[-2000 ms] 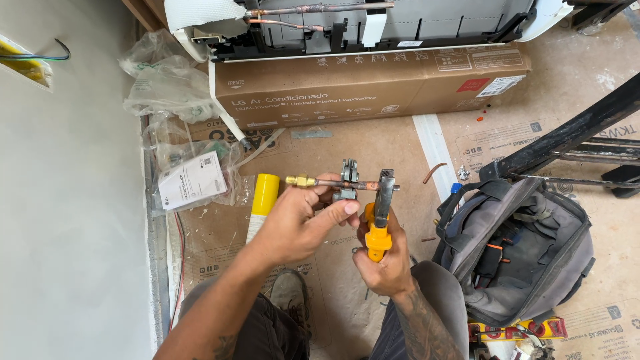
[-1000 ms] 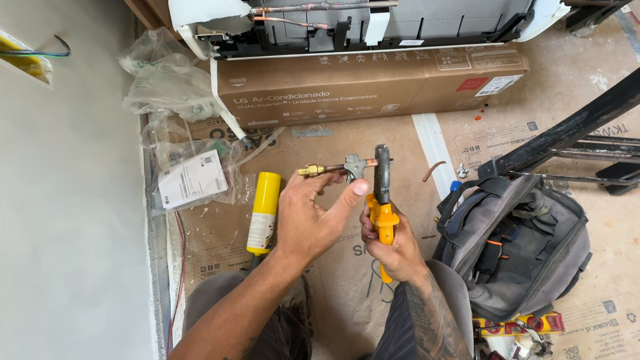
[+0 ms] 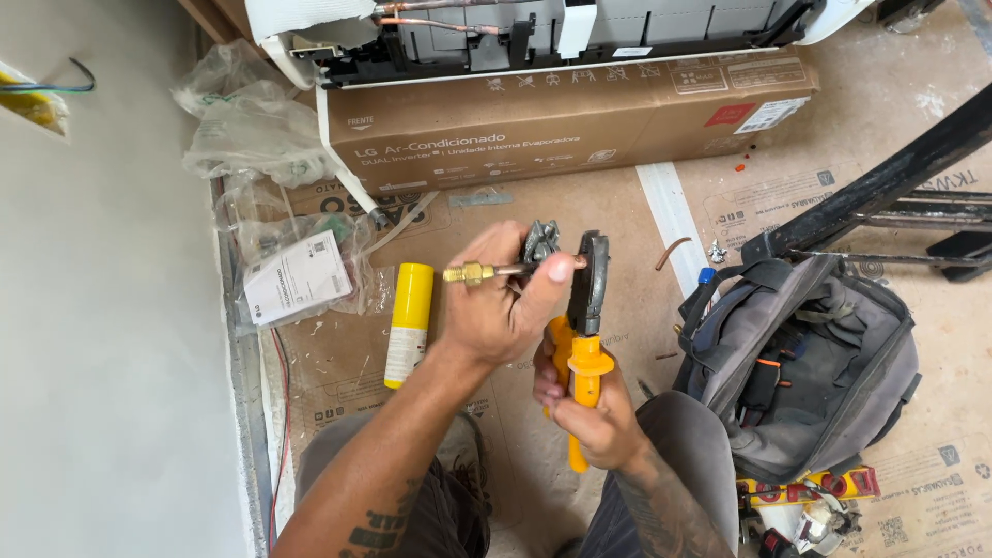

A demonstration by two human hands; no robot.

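Note:
My left hand holds a small metal tube cutter around a thin copper pipe, with the thumb over the pipe. A brass fitting sits on the pipe's left end. My right hand grips the yellow handles of combination pliers, whose dark jaws stand upright at the pipe's right end. Whether the jaws pinch the pipe is hard to tell. Left of my left hand, a yellow can lies on the floor covering.
An LG air-conditioner box lies ahead, with the indoor unit above it. Plastic bags with papers lie by the left wall. At right are an open tool bag, a black metal frame and a level.
The tube cutter in my left hand has turned about the pipe. Two seconds ago my left hand was over the yellow can's lower part; now the whole can shows beside it.

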